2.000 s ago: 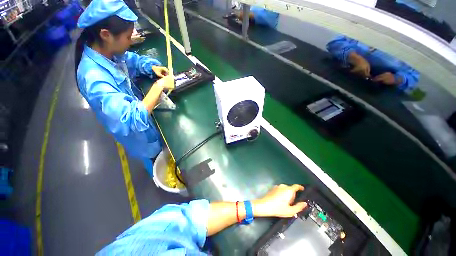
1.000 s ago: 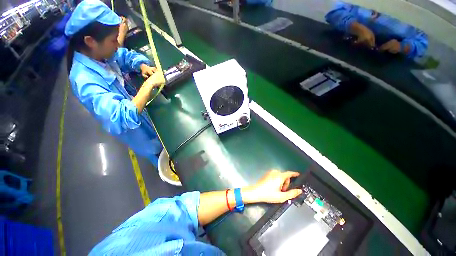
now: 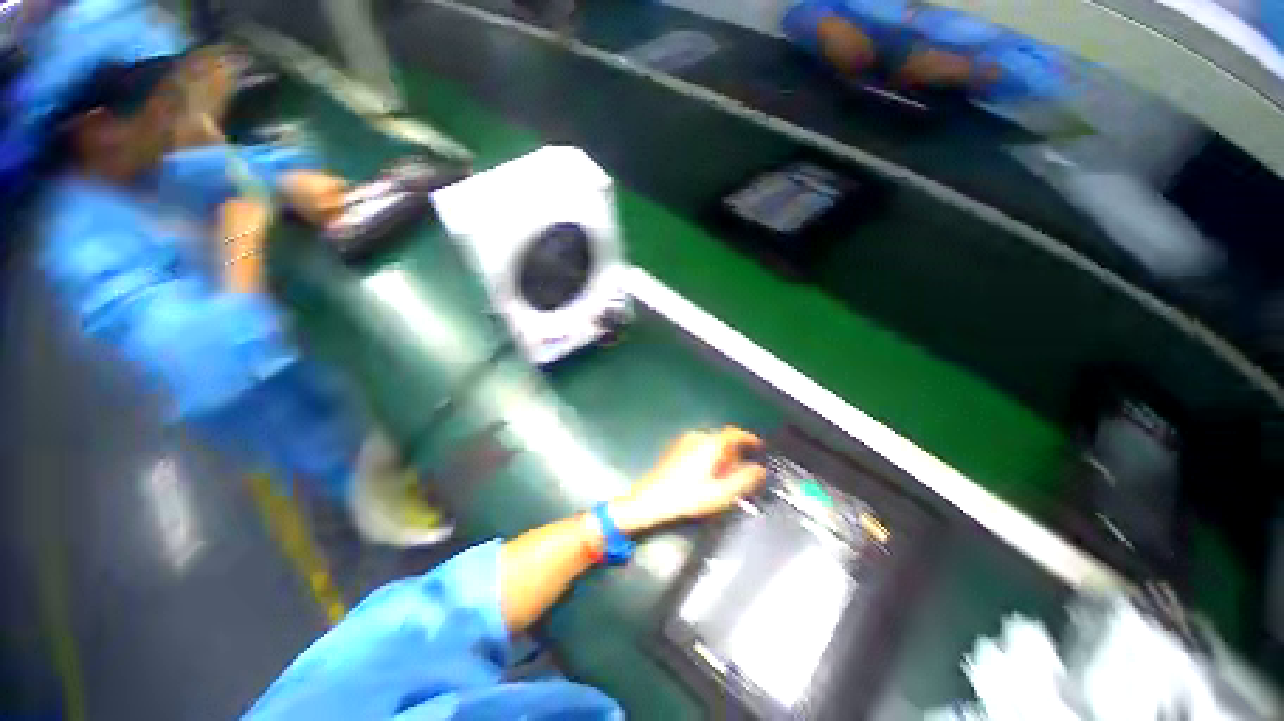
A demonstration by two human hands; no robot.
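My left hand [image 3: 700, 475], bare with a blue wrist strap and a thin red bracelet, is at the far left corner of the open tablet [image 3: 789, 563]. Its thumb and index finger look apart, with nothing visible between them; the fingertips are blurred. The tablet lies in a black carrier tray [image 3: 908, 542], with a bright silvery-white middle and a dark circuit board [image 3: 842, 510] with a green spot at the far end. My right hand is out of the picture.
A white ionizing blower [image 3: 496, 211] stands beyond my left hand. White crumpled pieces [image 3: 1091, 669] lie right of the tray. The green belt [image 3: 873, 345] carries trayed units behind a white rail [image 3: 831, 409]. A person in blue [image 3: 169, 296] works at left.
The view has swung right and blurred, so the blower, tray and my left hand sit further left. The white pieces have come into view. My left hand stays at the tablet's far left corner.
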